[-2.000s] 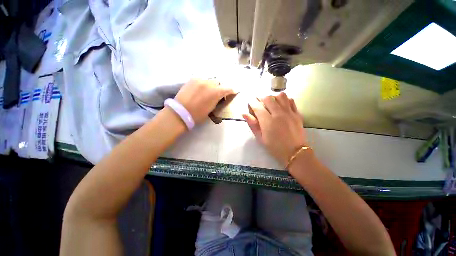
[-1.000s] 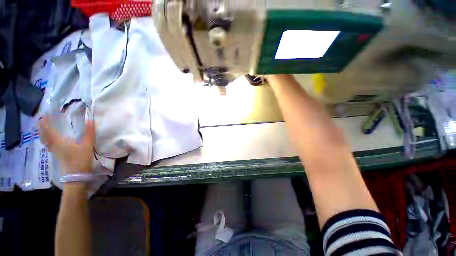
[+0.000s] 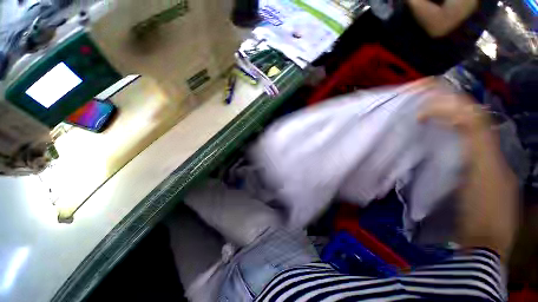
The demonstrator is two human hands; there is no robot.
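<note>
My right hand (image 3: 445,109) is at the right, blurred, with its fingers closed on the upper edge of a light-grey garment panel (image 3: 354,141). The panel hangs blurred between the table edge and my right arm, above the baskets. My left hand does not show. The sewing machine (image 3: 153,41) is at the upper left, its green panel and white screen lit. The bright needle area is at the left edge.
The white table (image 3: 141,168) has a green ruler-marked edge. A phone-like object (image 3: 96,115) lies by the machine; pens (image 3: 231,85) lie near the table end. A red basket (image 3: 368,68) and blue crate (image 3: 357,256) are at right. Another person's arm (image 3: 442,15) shows at top.
The view has swung right. My right hand has moved from behind the machine head to the right side with the grey panel. My left hand has left the view.
</note>
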